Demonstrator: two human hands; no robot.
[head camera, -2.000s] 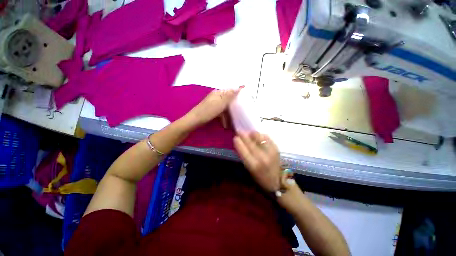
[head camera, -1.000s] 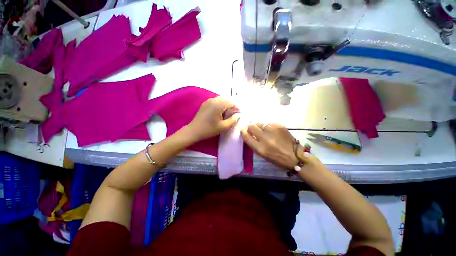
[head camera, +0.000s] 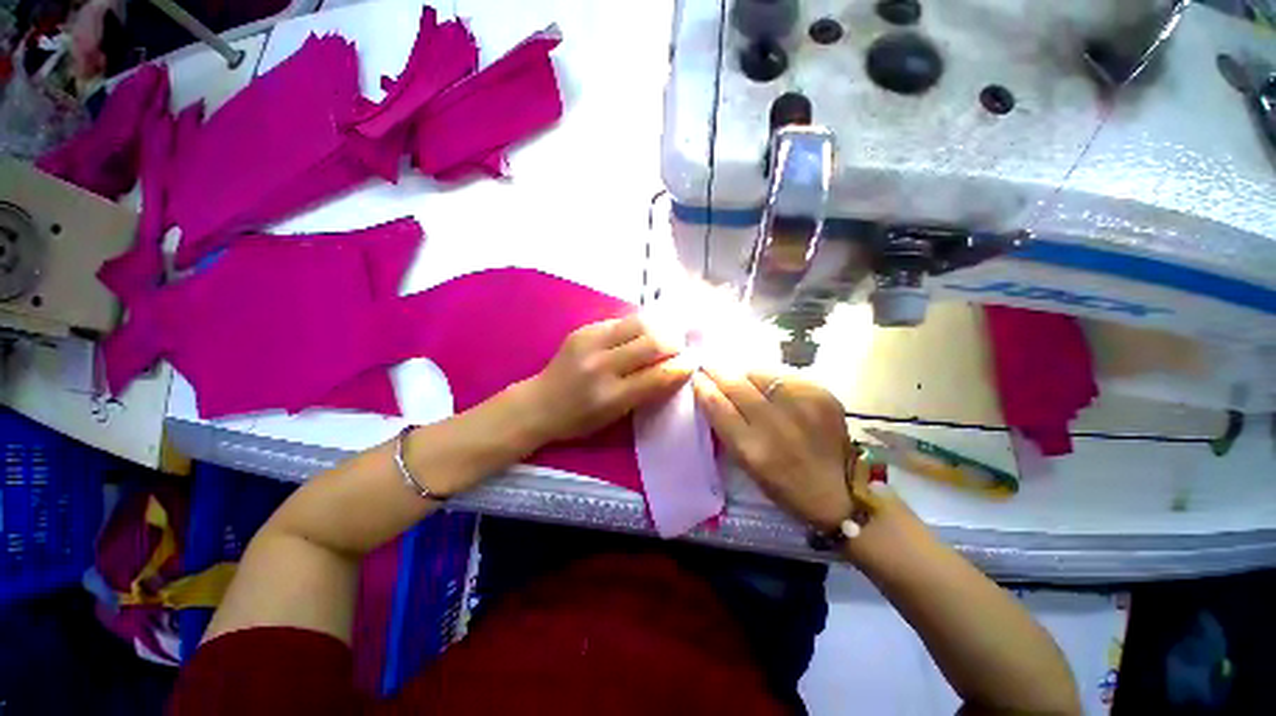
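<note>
The pale pink strip (head camera: 679, 469) hangs from my fingers toward the table's front edge, with magenta showing at its sides. My left hand (head camera: 609, 375) holds its upper end from the left, over a large magenta panel (head camera: 511, 329). My right hand (head camera: 784, 434) holds it from the right. The fingertips of both hands meet just left of the needle area of the sewing machine (head camera: 896, 140). The lamp's glare hides the strip's top end and whether it lies under the presser foot.
Thread snips (head camera: 945, 462) and a magenta piece (head camera: 1038, 375) lie right of my right hand. More magenta panels (head camera: 280, 322) and piles (head camera: 266, 147) lie at left. A second machine (head camera: 53, 252) stands far left. Blue crates (head camera: 49, 490) are below the table.
Both hands moved from left of the machine to the needle area with the strip. The strip now hangs down toward the edge. The camera view has shifted, so the machine appears closer.
</note>
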